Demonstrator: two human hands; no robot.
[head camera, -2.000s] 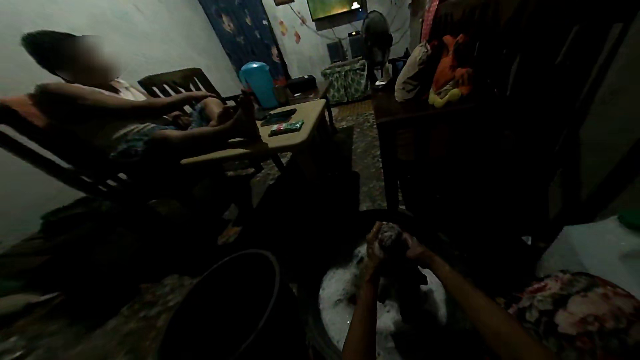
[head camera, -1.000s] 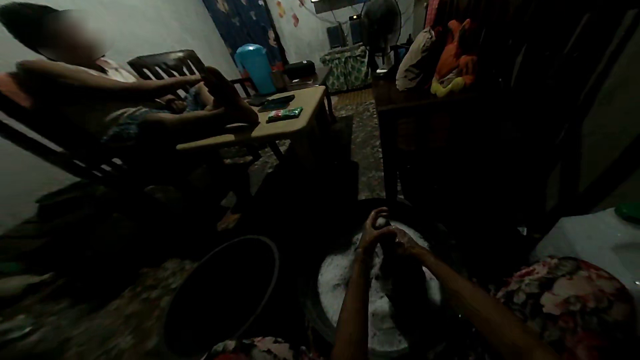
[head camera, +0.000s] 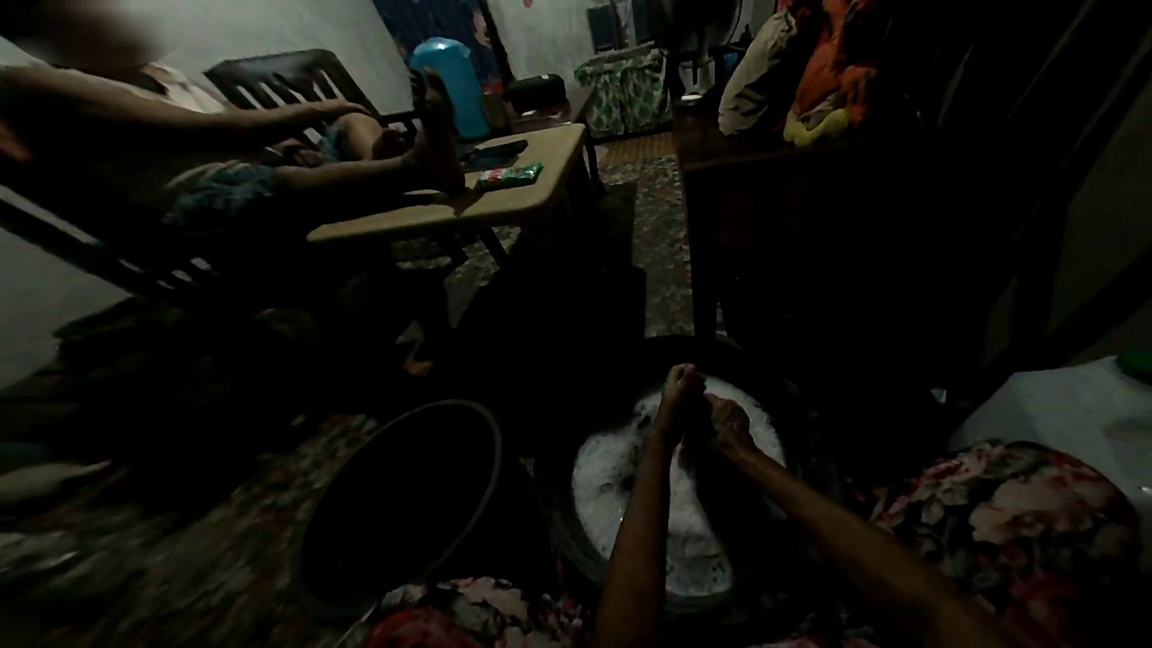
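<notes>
Below the middle of the head view stands a dark round basin of white, sudsy water. My left hand and my right hand are close together over the suds. Both are closed on a dark, wet cloth, which hangs down between my forearms into the foam. The cloth's lower part is lost in shadow.
A dark tub stands left of the basin. Beyond it, a person sits with feet on a pale table holding a green packet. A dark wooden bench stands ahead right. A white container is at the right.
My left hand had its fingers spread one second ago and is now closed on the dark cloth. Both hands stay over the basin. The view has shifted somewhat.
</notes>
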